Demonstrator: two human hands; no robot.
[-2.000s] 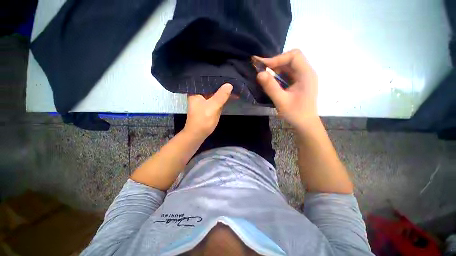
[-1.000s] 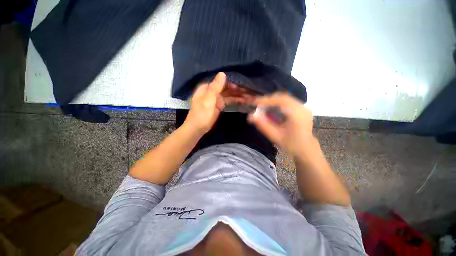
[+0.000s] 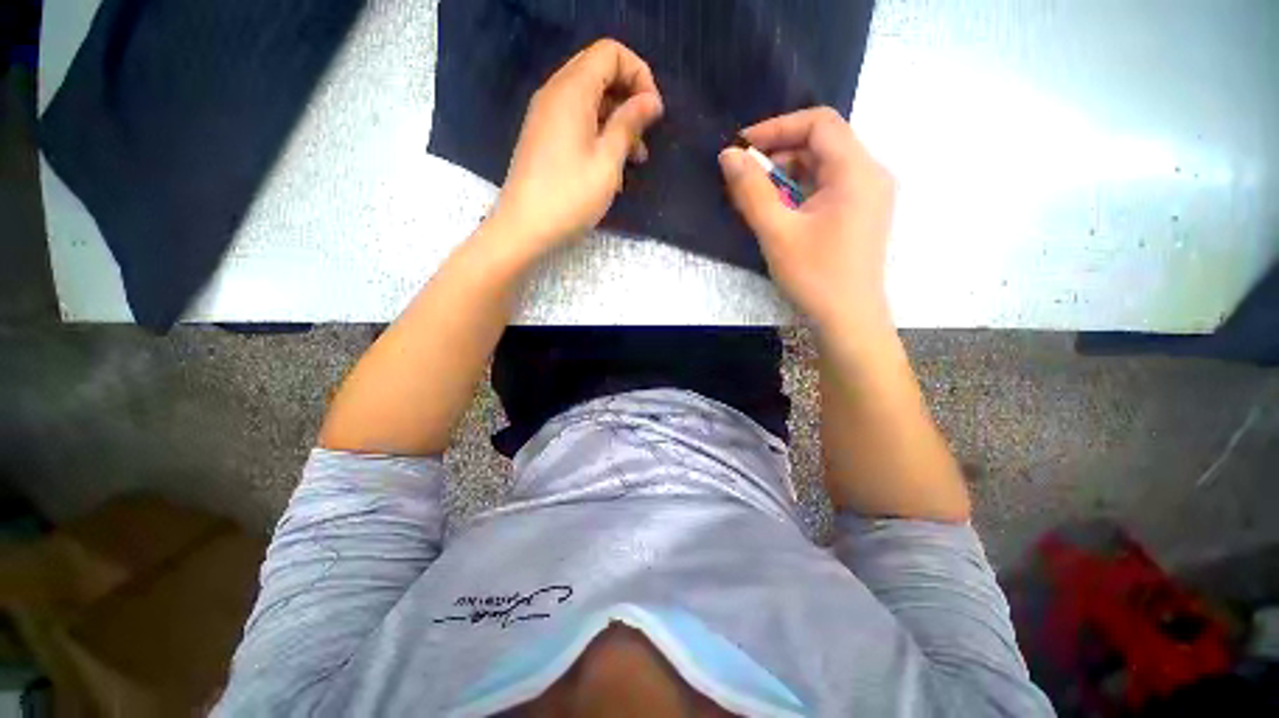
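The dark pinstriped trousers (image 3: 687, 84) lie flat on the white tabletop, a straight lower end near the table's front edge. My left hand (image 3: 578, 147) is over their left part, thumb and index fingertips closed together at the cloth; whether a thread or a fold of cloth is between them cannot be told. My right hand (image 3: 828, 211) holds the small thread snips (image 3: 776, 178) between thumb and fingers, dark tip pointing up-left just over the cloth. Their pink and blue-white handle parts show against the palm.
Another dark garment piece (image 3: 197, 140) lies at the table's left and hangs to its front edge. More dark cloth (image 3: 1234, 323) is at the right edge. The white tabletop (image 3: 1038, 168) ends before my waist. Cardboard (image 3: 154, 589) is at lower left, a red plastic item (image 3: 1143, 617) at lower right.
The trouser end, earlier lifted and bunched over the front edge, now lies flat on the table. My left hand has moved up onto the cloth. My right hand has moved up, still holding the snips.
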